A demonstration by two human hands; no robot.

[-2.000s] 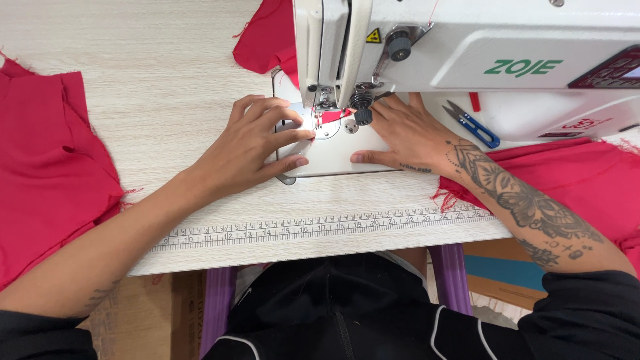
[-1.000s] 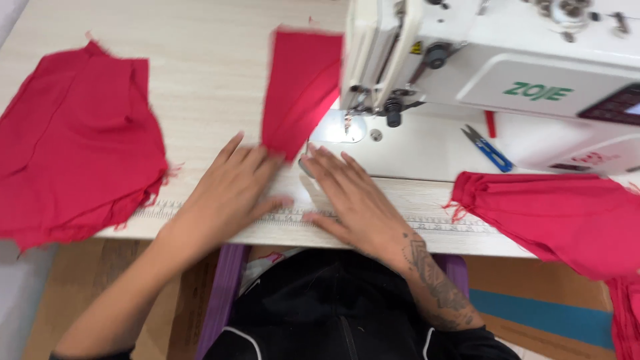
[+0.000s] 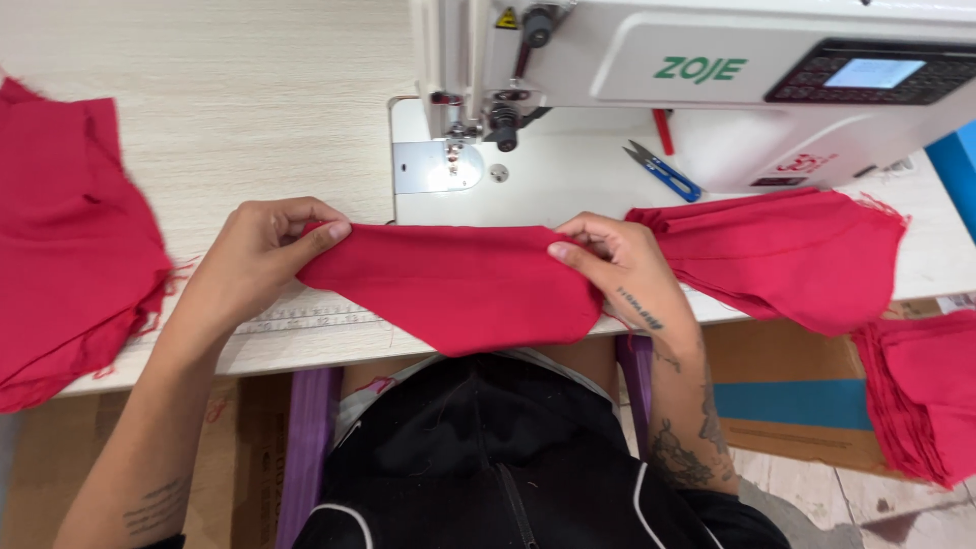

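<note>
A red fabric piece (image 3: 457,286) is stretched between both hands at the table's front edge, in front of the sewing machine (image 3: 679,69). My left hand (image 3: 267,259) pinches its upper left corner between thumb and fingers. Its upper right corner is gripped by my right hand (image 3: 621,267) in the same way. The upper edge of the piece runs nearly straight; the lower part hangs over the printed ruler strip (image 3: 324,316) and the table edge. Behind the cloth, the needle plate (image 3: 435,168) has no fabric on it.
Stacked red fabric pieces (image 3: 69,244) lie at the left. More red pieces (image 3: 793,255) lie at the right, with another pile (image 3: 926,389) hanging lower down. Blue thread snips (image 3: 667,174) and a small red tool (image 3: 662,131) rest on the machine bed. A cardboard box (image 3: 785,351) is below.
Both hands now hold up a red piece; one second ago they were spread near the table edge, beside a red piece left of the needle. Two seconds ago they were at the needle area.
</note>
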